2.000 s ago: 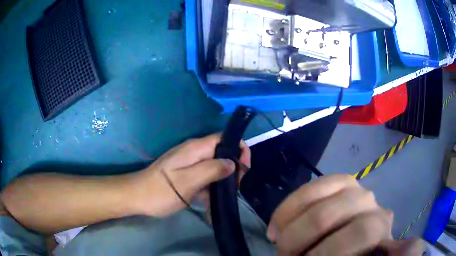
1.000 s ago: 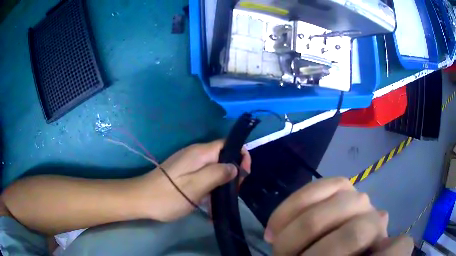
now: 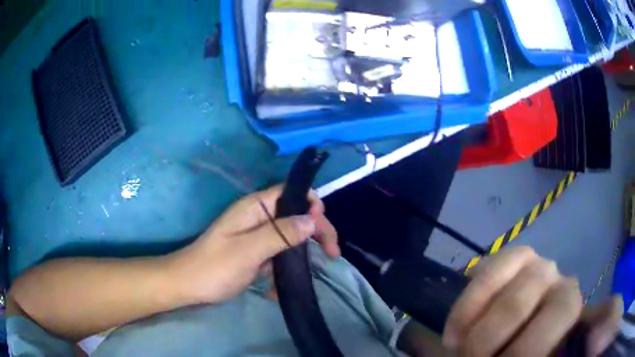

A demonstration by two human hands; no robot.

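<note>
My left hand (image 3: pixel 268 233) grips a long, narrow, curved black plastic part (image 3: pixel 296 279), thumb across its front. The part's upper end points up, near the front edge of the blue tray. A thin dark cord passes over the back of my left hand. My right hand (image 3: pixel 519 303), at the lower right, is closed around the thick black electric screwdriver (image 3: pixel 425 286). Its thin shaft points left towards the part, with a gap between them; the tip is hard to make out. The picture is somewhat blurred.
A silver-white screw feeder (image 3: pixel 299 52) sits in a blue tray (image 3: pixel 334 132) at the bench's pale edge. A black grid tray (image 3: pixel 80 104) lies at the left. A red stool (image 3: pixel 519 132) and striped floor tape (image 3: pixel 543 209) are at the right. More blue trays are at the upper right.
The view has shifted, so the feeder and tray appear further left. The black screwdriver now shows in my right hand, which has moved right. My left hand still holds the black part.
</note>
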